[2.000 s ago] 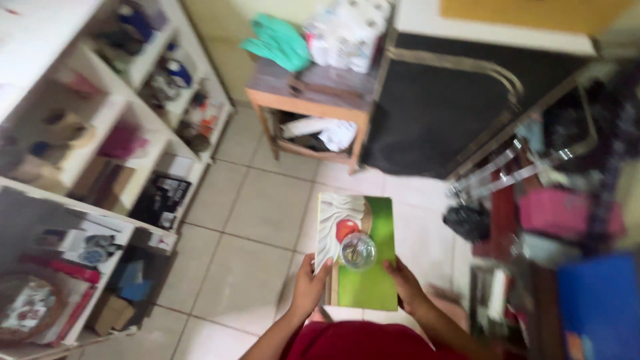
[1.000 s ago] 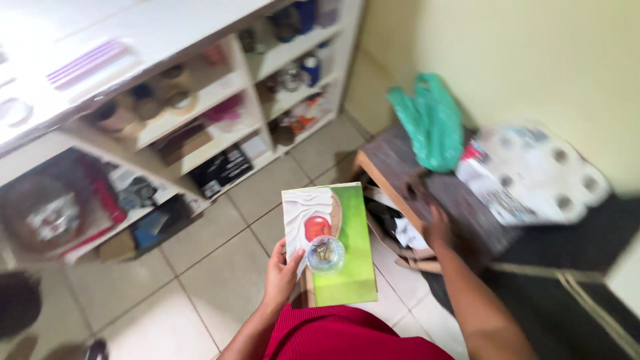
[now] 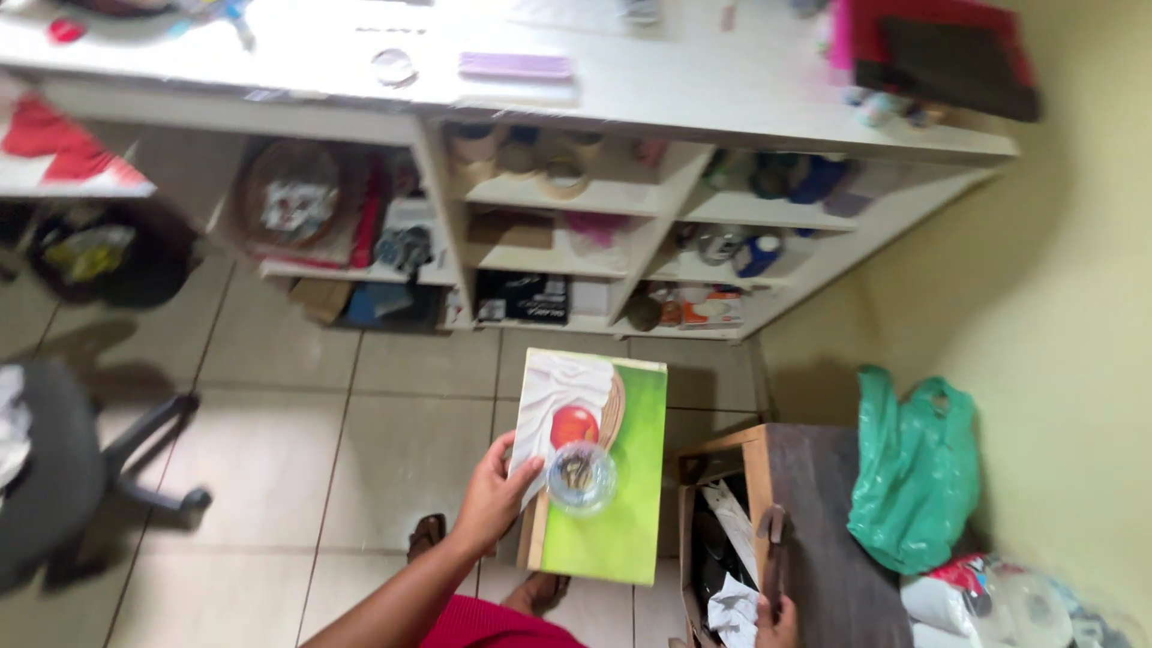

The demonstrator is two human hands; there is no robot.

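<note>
My left hand [image 3: 495,495] grips the left edge of a painted canvas [image 3: 598,540] showing a red apple, white cloth and a basket on green. A small clear plastic cup [image 3: 581,479] with small items inside rests on the canvas near its middle. Low on the right, my right hand [image 3: 776,621] is closed around the lower part of a brown strip-like object [image 3: 774,558] with a hooked top, at the edge of a dark-topped wooden cabinet [image 3: 814,504]. What the strip belongs to cannot be told.
Ahead stands a white shelving unit [image 3: 576,202] holding tape rolls, bottles and boxes. A green plastic bag [image 3: 913,477] and toilet paper rolls [image 3: 1017,603] lie on the cabinet at right. An office chair [image 3: 54,468] stands at left, with a dark bag [image 3: 108,252] behind it.
The view has swung left. My right hand, on the canvas two seconds ago, left it and was over the cabinet one second ago; it is now lower, at the brown object. My left hand still holds the canvas.
</note>
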